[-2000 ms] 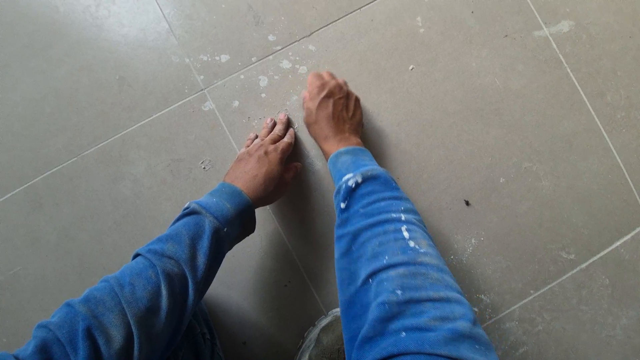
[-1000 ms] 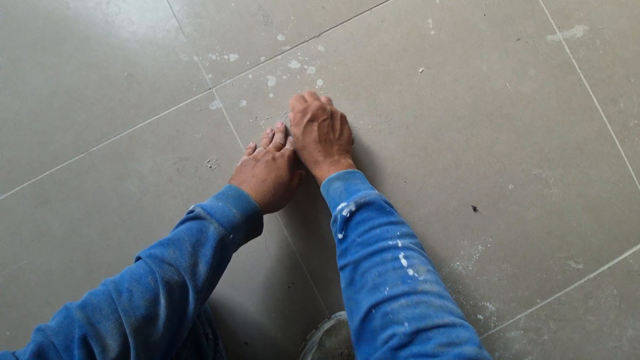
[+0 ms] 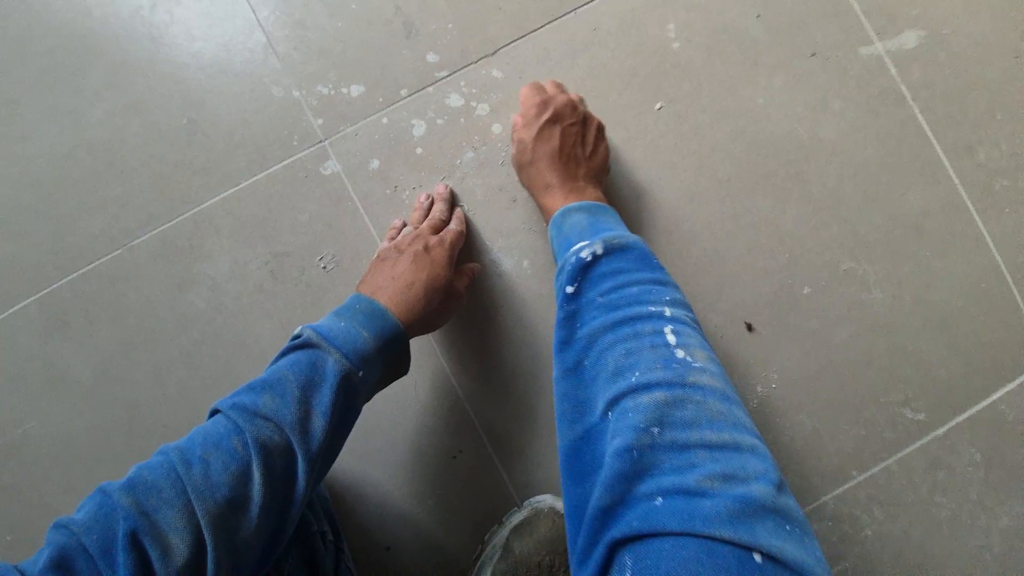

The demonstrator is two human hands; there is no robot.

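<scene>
My left hand (image 3: pixel 420 264) lies palm down on the grey floor tile (image 3: pixel 704 208), its fingers spread a little and nothing seen in it. Up and to the right of it is my right hand (image 3: pixel 562 144), back of the hand up and fingers curled under; whether it holds anything is hidden. White splatters (image 3: pixel 454 100) and small crumbs mark the tile between and above the hands. Both blue sleeves are dusty, and the right one bears white spots.
Pale grout lines (image 3: pixel 232 192) divide the large tiles. The toe of a worn shoe (image 3: pixel 530 540) shows at the bottom edge. A small dark speck (image 3: pixel 749 326) and a white smear (image 3: pixel 894 42) lie to the right.
My right hand, close beside the left one a second ago, has moved up and away from it. My left hand has stayed about where it was on the tile.
</scene>
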